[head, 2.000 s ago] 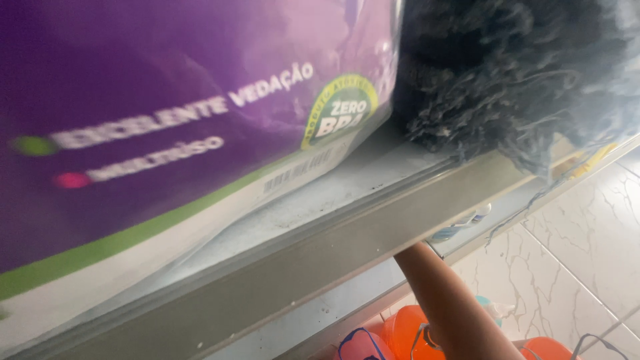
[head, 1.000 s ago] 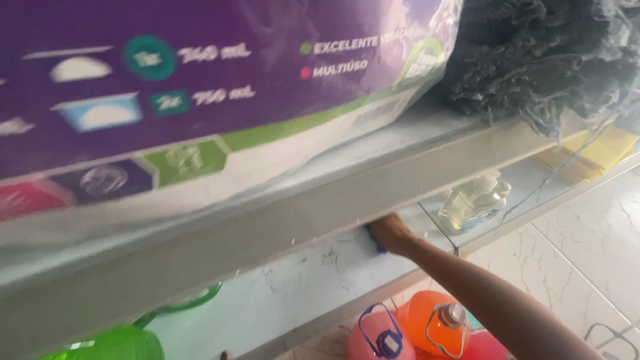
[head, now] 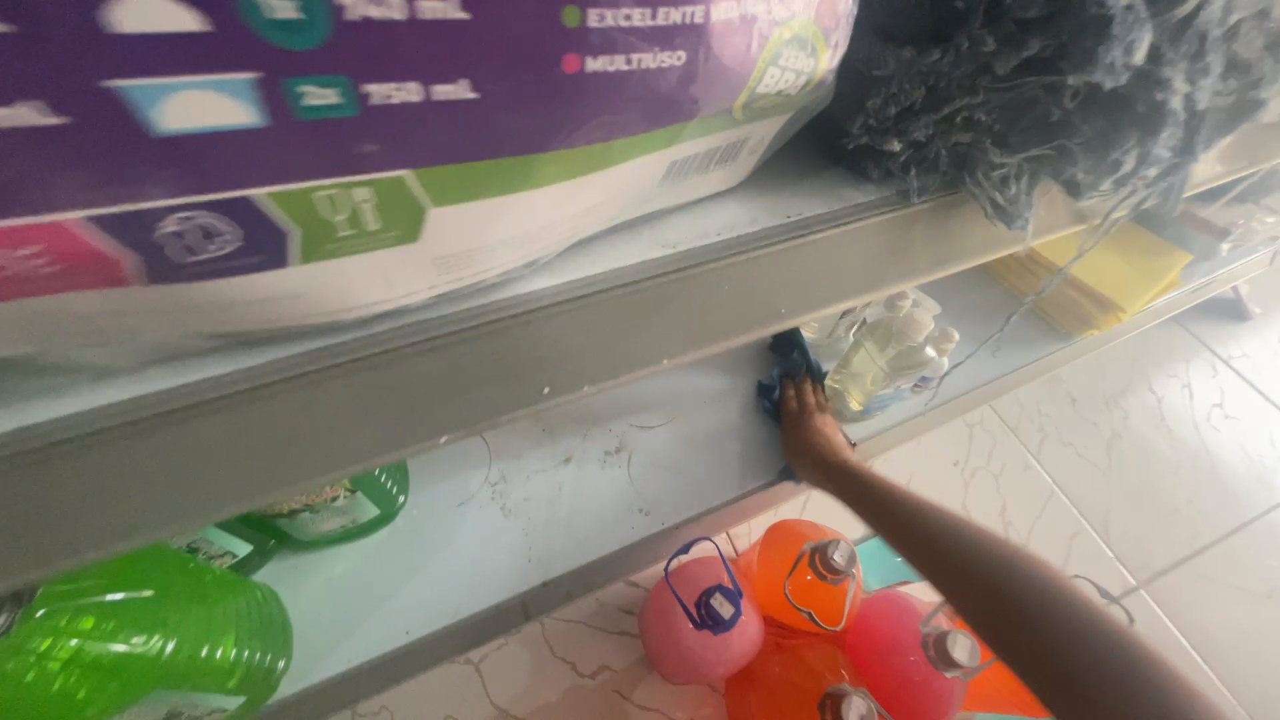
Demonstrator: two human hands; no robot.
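One of my hands, apparently the right hand [head: 812, 430], reaches in from the lower right and presses a dark blue cloth [head: 790, 368] against the white lower shelf [head: 600, 480]. Dark marks and curved scuffs show on the shelf surface to the left of the cloth. Small clear bottles of pale yellow liquid [head: 880, 355] stand just right of the fingers. My left hand is out of view.
Overhead, the upper shelf's metal edge [head: 480, 370] crosses the view, bearing a purple package [head: 400, 150] and a dark stringy bundle [head: 1020, 90]. Green bottles [head: 150, 630] are at lower left, yellow folded cloths [head: 1110, 270] at right. Orange and pink jugs [head: 700, 620] stand on the tiled floor.
The hand was mostly hidden under the upper shelf; now it shows with the cloth, closer to the small clear bottles than one second ago. The view has shifted.
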